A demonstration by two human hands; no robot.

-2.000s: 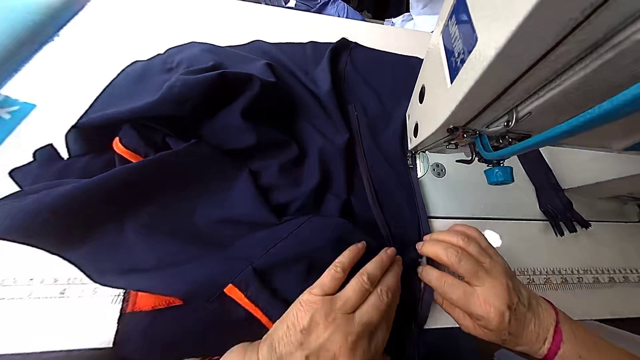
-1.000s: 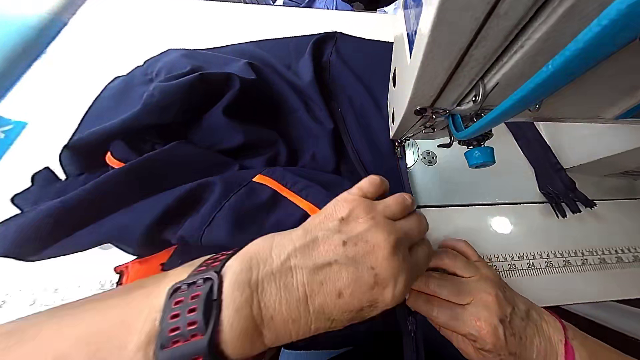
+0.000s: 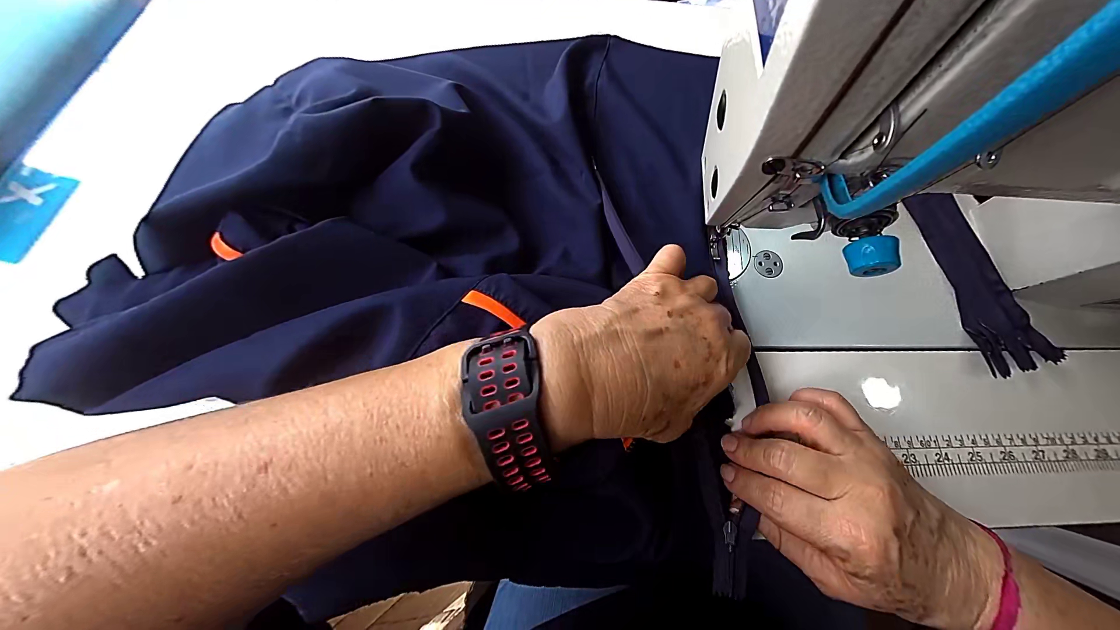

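A navy garment point(image 3: 394, 201) with orange trim point(image 3: 494, 308) lies spread on the white work surface, its right edge under the needle area of a sewing machine point(image 3: 787, 114). My left hand point(image 3: 656, 350), with a dark perforated band at the wrist, grips the garment near its edge, just below the presser foot point(image 3: 717, 245). Below and to the right, the fingertips of my right hand point(image 3: 814, 472) pinch a navy zipper point(image 3: 731, 534) along that edge. The zipper's slider and lower end show beneath those fingers. My left fingertips are mostly hidden.
Several navy zippers point(image 3: 980, 289) lie bundled on the machine bed at right. A measuring tape point(image 3: 1006, 455) runs along the table's front part. A blue tube point(image 3: 989, 114) and a blue knob point(image 3: 872, 255) are on the machine. A blue tag point(image 3: 35, 210) lies at far left.
My left hand has moved up along the garment edge toward the presser foot since two seconds ago. My right hand has moved down. The zipper's lower end now shows.
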